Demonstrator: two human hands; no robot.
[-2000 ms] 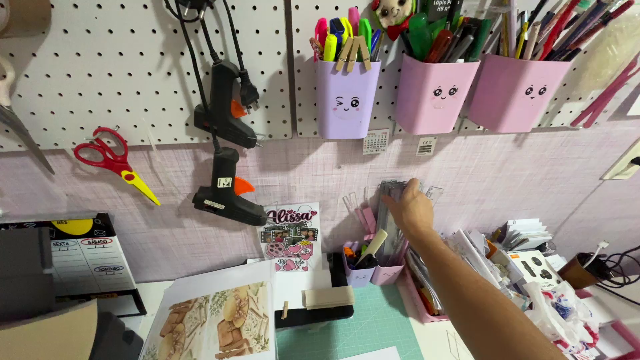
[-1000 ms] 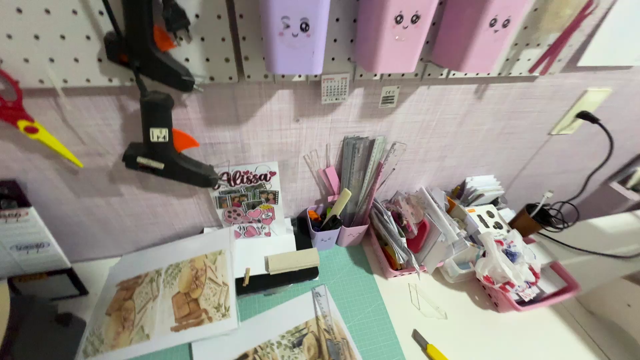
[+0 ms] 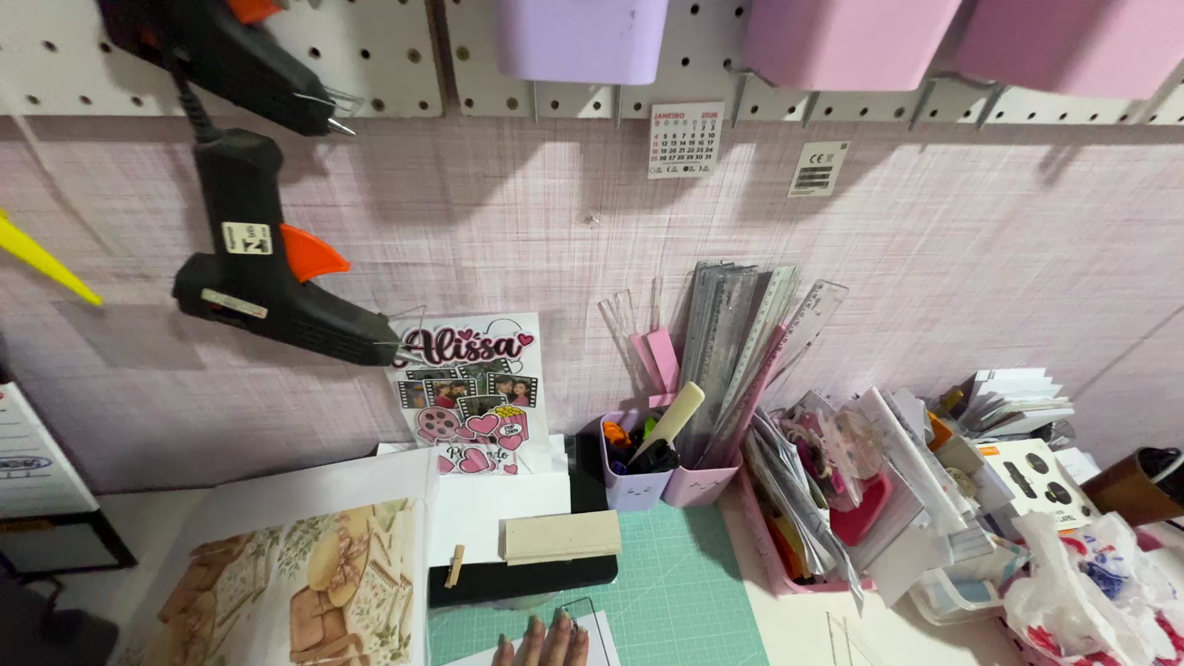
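At the bottom edge, the fingers of my left hand (image 3: 541, 643) rest on a white sheet (image 3: 603, 638) lying over the green cutting mat (image 3: 675, 564). A thin clear outline, perhaps a ruler's end, shows by the fingertips; the palm and thumb are hidden. My right hand is out of view. Behind the mat, clear rulers (image 3: 717, 361) stand upright in a pink cup (image 3: 703, 486), beside a lilac cup (image 3: 636, 490) of tools. Left of my hand lies a printed sheet (image 3: 351, 583) with brown bags and a hat.
A black tray (image 3: 527, 581) bears white paper, a beige board strip (image 3: 562, 538) and a wooden clothespin (image 3: 455, 566). Glue guns (image 3: 277, 287) hang at left. On the right stand a pink basket (image 3: 814, 587) of papers, a plastic bag (image 3: 1082, 583) and a brown cup (image 3: 1133, 486).
Two seconds ago a hand reached into the rulers in the pink cup; that hand has withdrawn. My left hand now lies on the sheet at the bottom. The view has shifted.
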